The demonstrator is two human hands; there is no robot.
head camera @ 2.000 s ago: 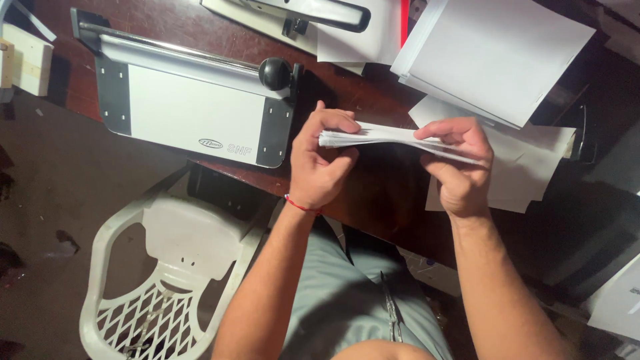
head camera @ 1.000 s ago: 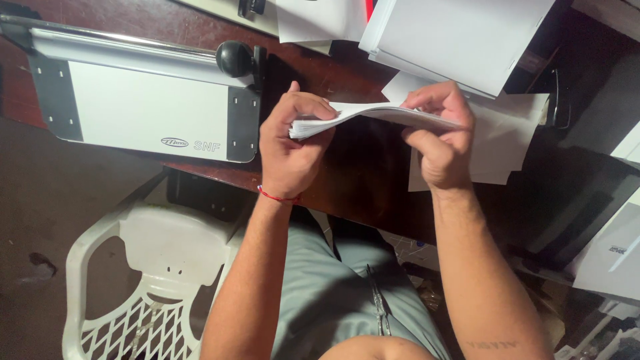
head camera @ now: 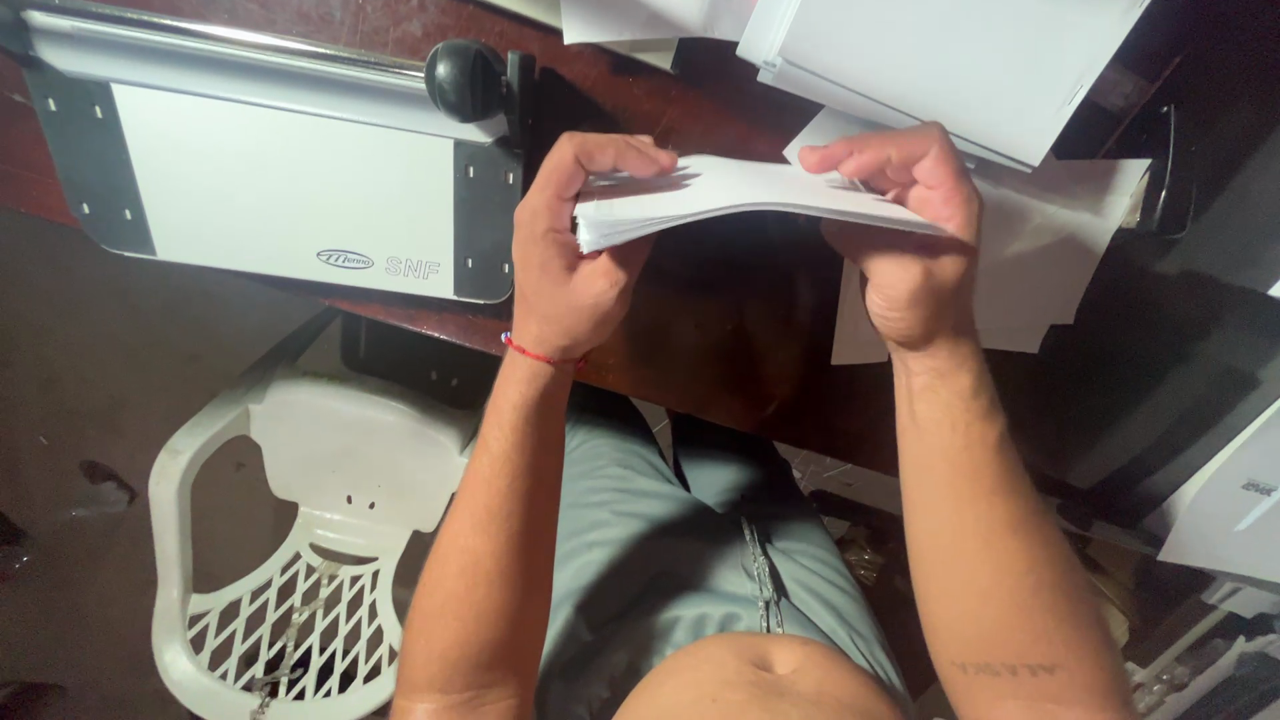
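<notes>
Between my two hands a stack of white paper sheets (head camera: 745, 190) is held over the near edge of the table, bowed upward in the middle. My left hand (head camera: 590, 220) grips its left end, fingers on top and thumb beneath; the sheet edges fan slightly there. A thin red bracelet (head camera: 545, 355) circles that wrist. My right hand (head camera: 905, 220) grips the right end, fingers over the top, with its thumb mostly hidden under the paper. To the left of my left hand lies a rotary paper trimmer (head camera: 290, 190) with a black round knob (head camera: 465, 80).
A larger pile of white paper (head camera: 930, 60) lies beyond my right hand, with loose sheets (head camera: 1030, 250) under and beside it. A white plastic chair (head camera: 350, 450) stands below the trimmer. The dark red table's edge (head camera: 430, 322) runs before my body. More printed paper (head camera: 1230, 500) is at the far right.
The held stack has gone from nearly flat to bowed upward, and its top face shows more. Both hands keep their hold on its ends. The view has shifted somewhat.
</notes>
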